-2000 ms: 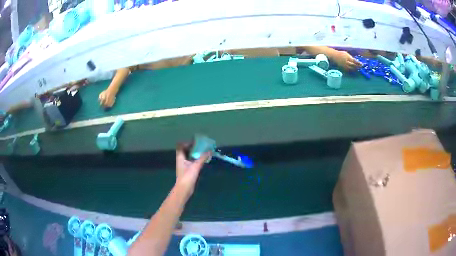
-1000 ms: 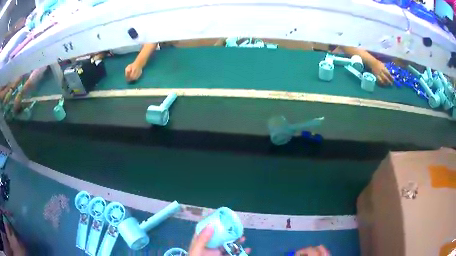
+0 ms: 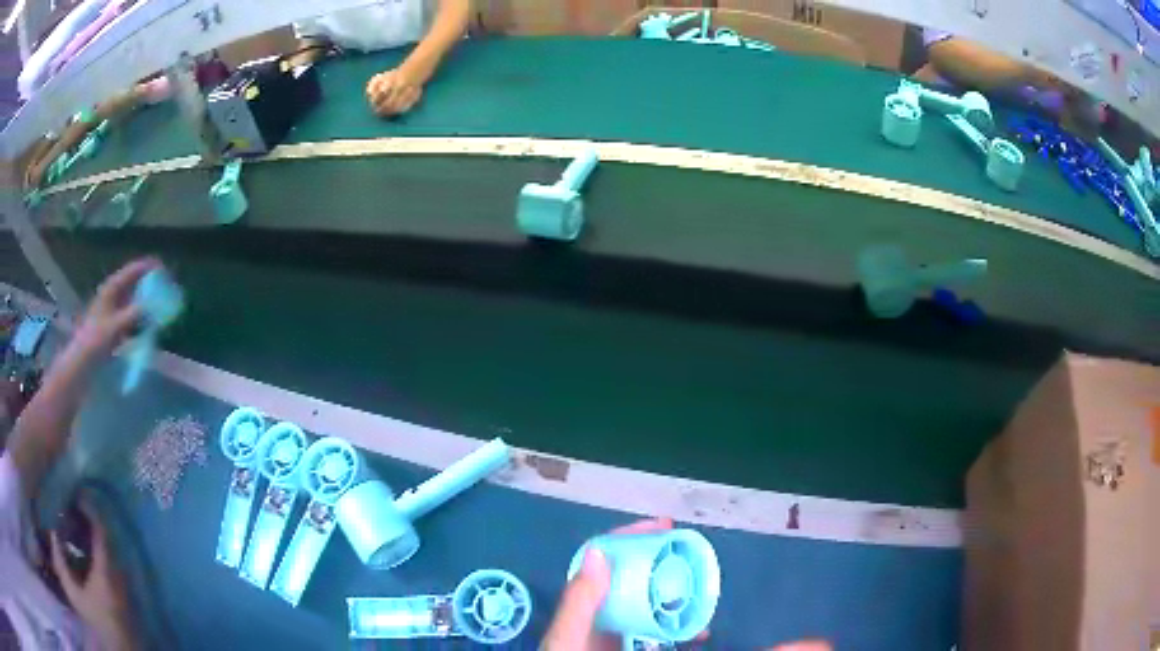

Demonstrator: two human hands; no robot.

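My left hand grips a light-blue fan body at the bottom centre, its spoked round head facing me and its handle mostly cut off by the bottom edge. My right hand shows only as a sliver at the bottom edge, right of the fan; its fingers and any hold are hidden. On the bench, an open fan half lies left of my left hand. Three more open halves lie side by side farther left, with a fan body touching or overlapping the rightmost one.
The dark green belt runs across, carrying fan bodies; a blurred one has blue cells beside it. A cardboard box stands at right. Left are a screw heap and a neighbour's hands, one raising a fan. Another person's hand rests across the belt.
A hand holding a fan with blue beside it was over the belt; that fan now lies farther right on it. My left hand holds another fan near the bench. The neighbour's hand has lifted a fan.
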